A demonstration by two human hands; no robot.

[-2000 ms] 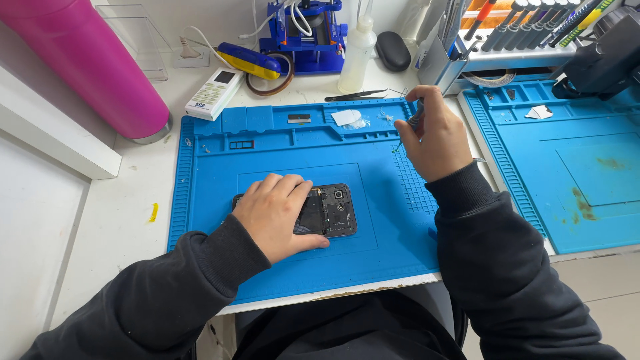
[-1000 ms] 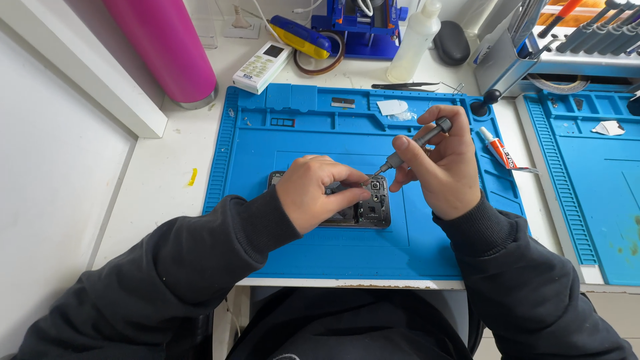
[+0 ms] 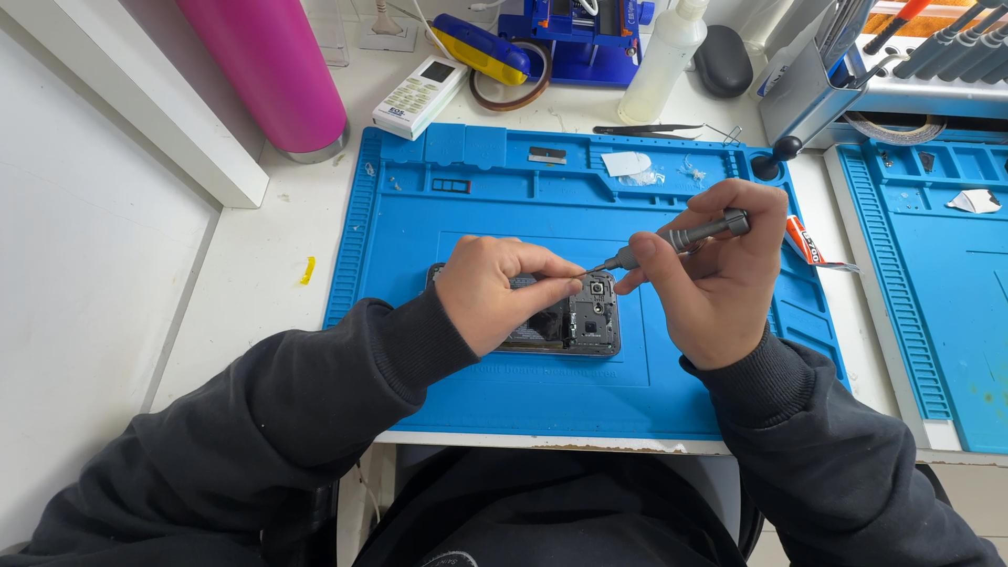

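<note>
An opened smartphone (image 3: 592, 331) lies flat on the blue silicone repair mat (image 3: 504, 402), its battery and camera area bare. My right hand (image 3: 720, 276) grips a grey precision screwdriver (image 3: 685, 238), tilted with its tip pointing left and down above the phone's upper edge. The thumb and forefinger of my left hand (image 3: 504, 287) pinch close around the screwdriver's tip; whether a screw is between them is too small to tell. My left hand covers part of the phone.
Along the mat's back tray lie a SIM tray (image 3: 451, 186), a metal blade (image 3: 547, 155) and black tweezers (image 3: 646, 130). A glue tube (image 3: 803, 240) rests at the right. Behind stand a plastic bottle (image 3: 664, 63) and a blue phone holder (image 3: 587, 47). A pink cylinder (image 3: 264, 75) stands at the left.
Two seconds ago my right hand was over the mat's back right and my left lay flat on the phone. Since then both have come together at the screwdriver's tip.
</note>
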